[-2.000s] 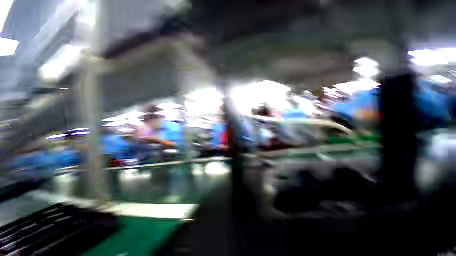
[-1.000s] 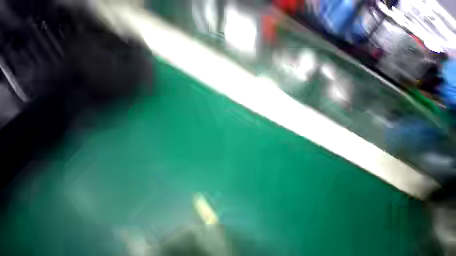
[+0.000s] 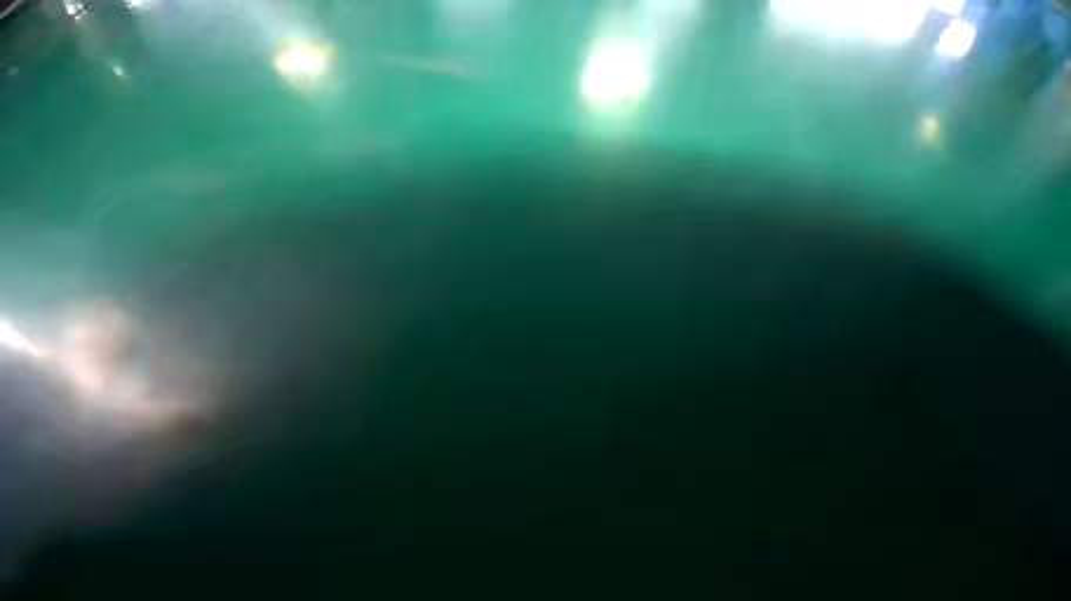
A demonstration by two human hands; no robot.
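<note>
The green bench top (image 3: 470, 106) fills the view from very close. A large dark shadow covers its middle and lower part. A blurred pinkish shape at the left edge may be my left hand (image 3: 118, 370), but its fingers cannot be made out. Whether it holds anything cannot be told. My right hand is not in view. No part or tool can be made out.
Bright light reflections show along the upper part of the bench top. Blurred blue and white patches (image 3: 1022, 29) lie at the top right corner. Small blurred bright things show at the top left corner.
The view has swung from the line and people down to the bench, past a white rail, and is now much closer to the green surface. The rail has left the view.
</note>
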